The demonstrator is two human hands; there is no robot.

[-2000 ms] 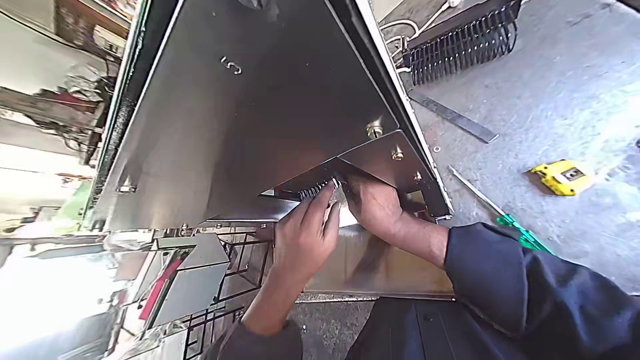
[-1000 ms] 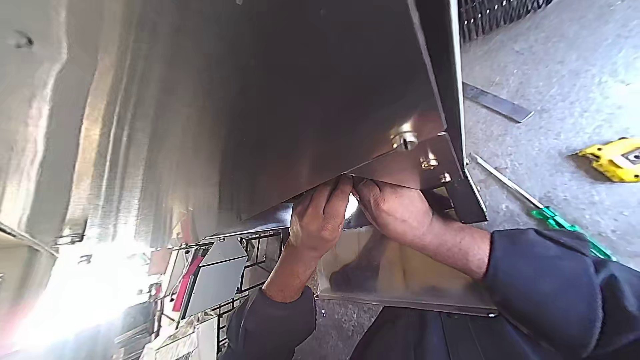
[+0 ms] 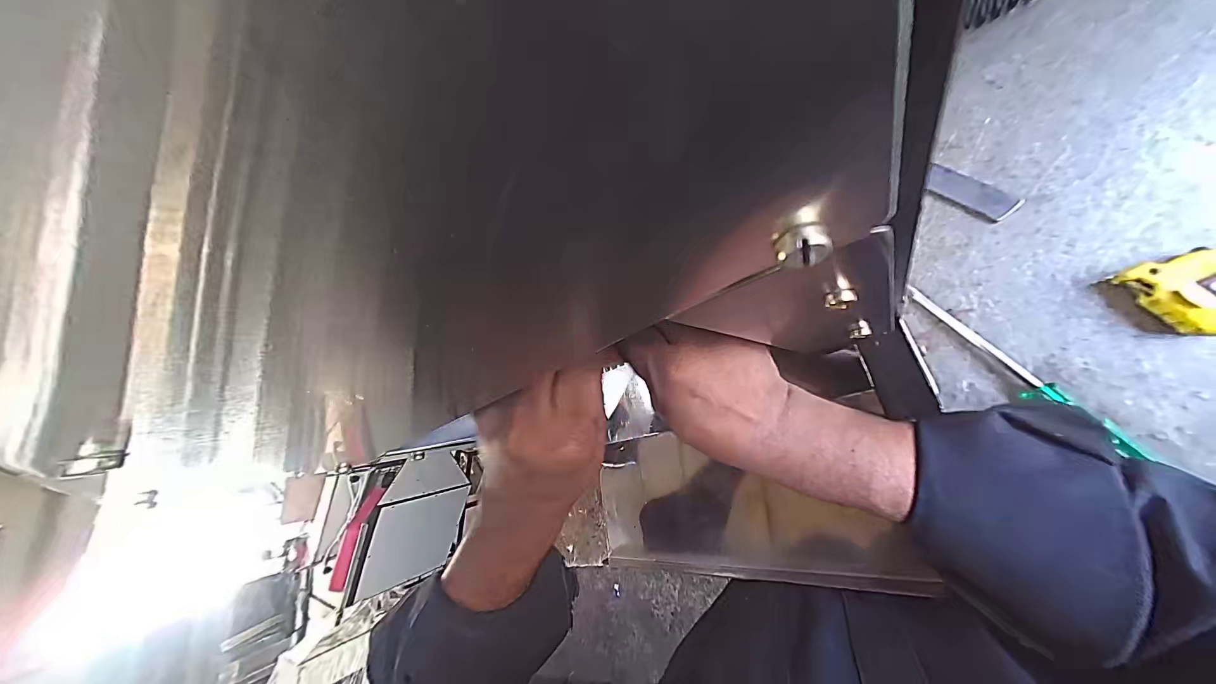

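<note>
A large brushed metal panel [image 3: 570, 171] fills the upper view, with a slotted brass-coloured screw head [image 3: 804, 244] near its right corner. Beside that, a smaller metal plate [image 3: 798, 304] carries two small brass-coloured fasteners [image 3: 840, 293]. My left hand [image 3: 546, 423] reaches under the panel's lower edge, fingertips hidden behind it. Close to its right, my right hand [image 3: 708, 385] also reaches under, its fingers out of sight. What either hand grips cannot be seen. Below them lies a shiny metal sheet surface [image 3: 779, 503] with reflections.
On the grey floor at right are a flat metal strip [image 3: 976, 193], a yellow tape measure [image 3: 1178, 292] and a screwdriver with a green handle [image 3: 1092, 418]. Black coils [image 3: 993, 11] show at the top right. A metal rack with panels [image 3: 413, 532] stands lower left.
The view has moved closer to the metal panel. The fingers of both hands, partly in sight at the opening two seconds ago, are now hidden behind the panel's edge.
</note>
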